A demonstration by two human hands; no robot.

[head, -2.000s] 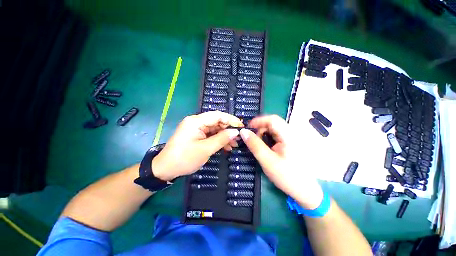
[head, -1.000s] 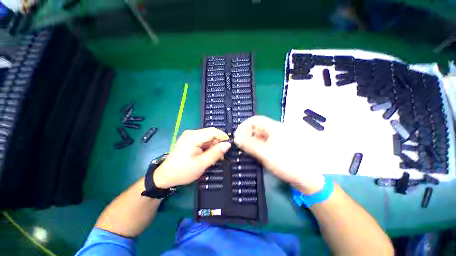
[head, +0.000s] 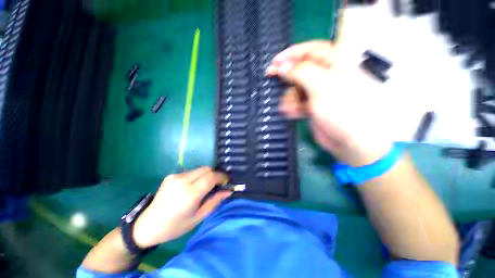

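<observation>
The long black slotted tray lies in front of me, with two columns of black oblong units. My left hand is at the tray's lower left corner. Its thumb and fingers close around a small circuit board assembly; only its white end shows, and the fingers cover the rest. My right hand is blurred, raised over the tray's right edge with fingers bent. Whether it holds anything cannot be told.
Loose black units lie on the green mat left of the yellow tape line. A tall black tray stack stands at far left. The white sheet at right carries black housings, partly cut off by the frame edge.
My hands have parted from the middle of the tray. My left hand has moved down to the board at the lower left; my right hand has moved up and right. The view has shifted.
</observation>
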